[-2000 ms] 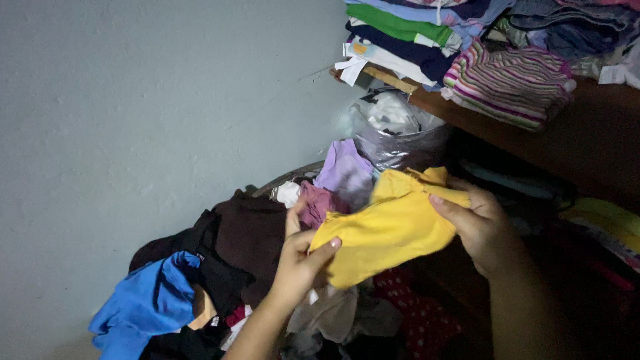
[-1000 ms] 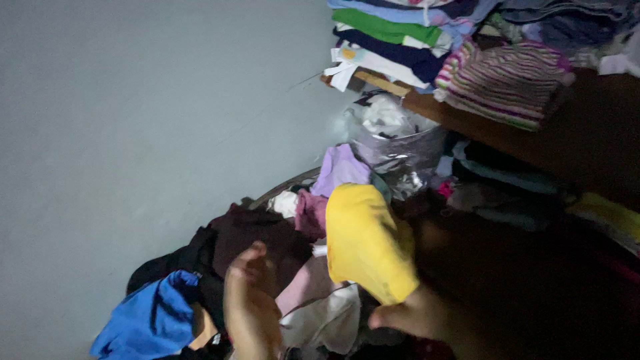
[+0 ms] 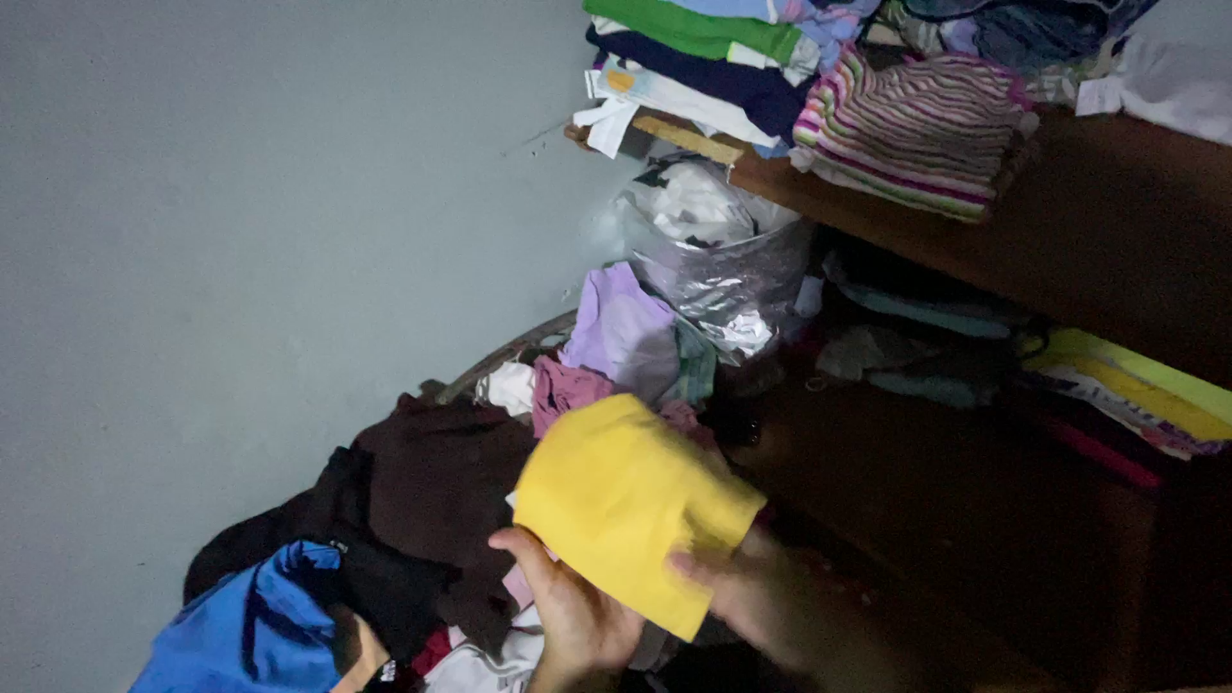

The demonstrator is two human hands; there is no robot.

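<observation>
A yellow cloth garment (image 3: 626, 500), folded or doubled over, is held up at the lower middle of the view. My right hand (image 3: 717, 582) grips its lower right part, with the thumb on top and the other fingers hidden behind the cloth. Below the garment's lower left edge, my left hand (image 3: 577, 606) has its palm up and thumb apart; whether it touches the cloth I cannot tell for sure. Behind the yellow garment lie a lilac garment (image 3: 621, 327) and a mauve cloth (image 3: 568, 390).
Dark brown (image 3: 443, 491) and blue garments (image 3: 250, 626) lie heaped by the grey wall (image 3: 241, 241). A clear plastic bag (image 3: 712, 260) stands under a wooden shelf (image 3: 866, 221) bearing stacked clothes and a striped knit garment (image 3: 914, 135). More folded clothes (image 3: 1136, 395) lie lower right.
The yellow garment was stretched between both hands two seconds ago; it now looks more compact, in my right hand. My left hand let go of it and has come back beneath its edge.
</observation>
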